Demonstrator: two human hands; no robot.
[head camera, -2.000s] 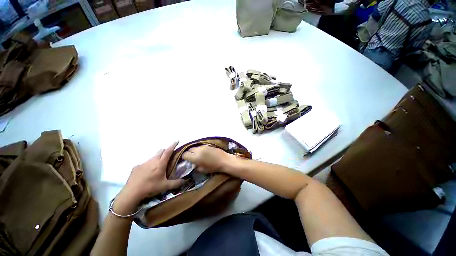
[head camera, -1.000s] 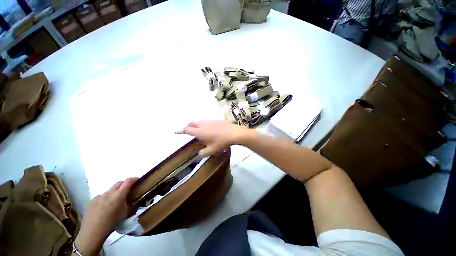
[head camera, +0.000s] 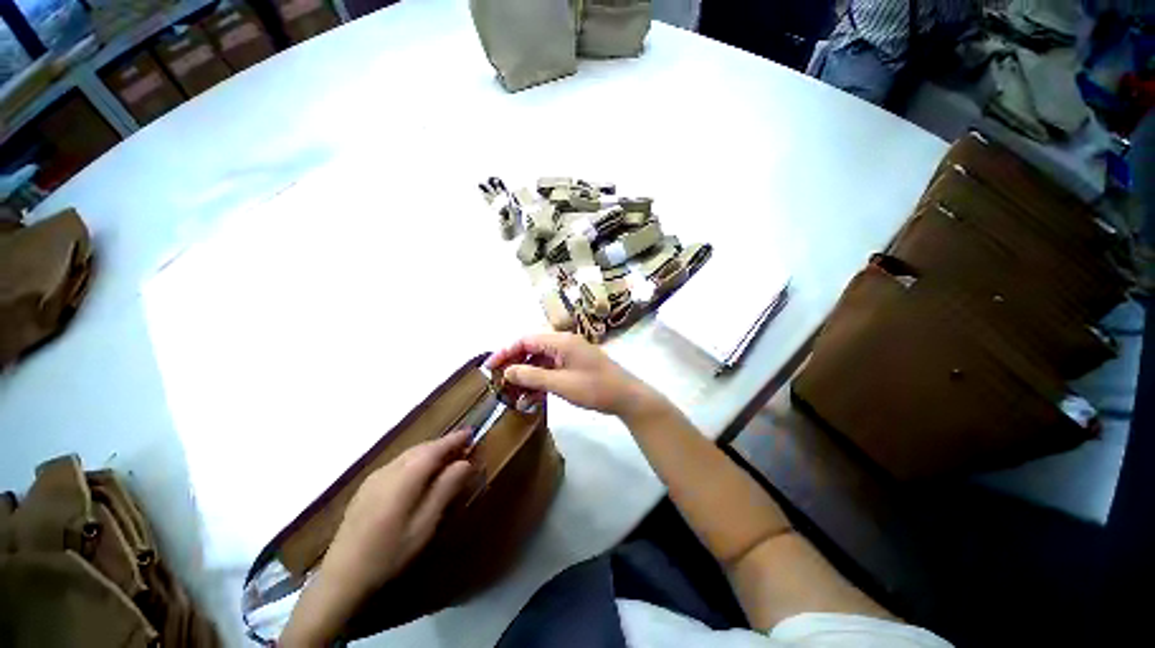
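Observation:
A brown tote bag (head camera: 517, 500) stands on the table's near edge with its long mouth partly open. White stuffing shows at the mouth's near-left end. My left hand (head camera: 395, 509) lies over the mouth, its fingers closed on the rim near the far-right end. My right hand (head camera: 566, 375) pinches the far-right corner of the mouth between thumb and fingers. A small, dark or metallic part shows at those fingertips, too small to name surely. The inside of the bag is mostly hidden by my left hand.
Rolled tan straps (head camera: 605, 248) lie beyond the bag, with a white card stack (head camera: 725, 314) right of them. Flat white tissue (head camera: 298, 317) lies left. Limp brown bags (head camera: 76, 557) lie at left; finished bags (head camera: 944, 367) stand at right. Grey-beige bags (head camera: 526, 44) stand at the far edge.
My right hand has left the bag's inside and now pinches its far-right corner. My left hand has moved from the near-left end along the mouth towards it. The view has shifted right.

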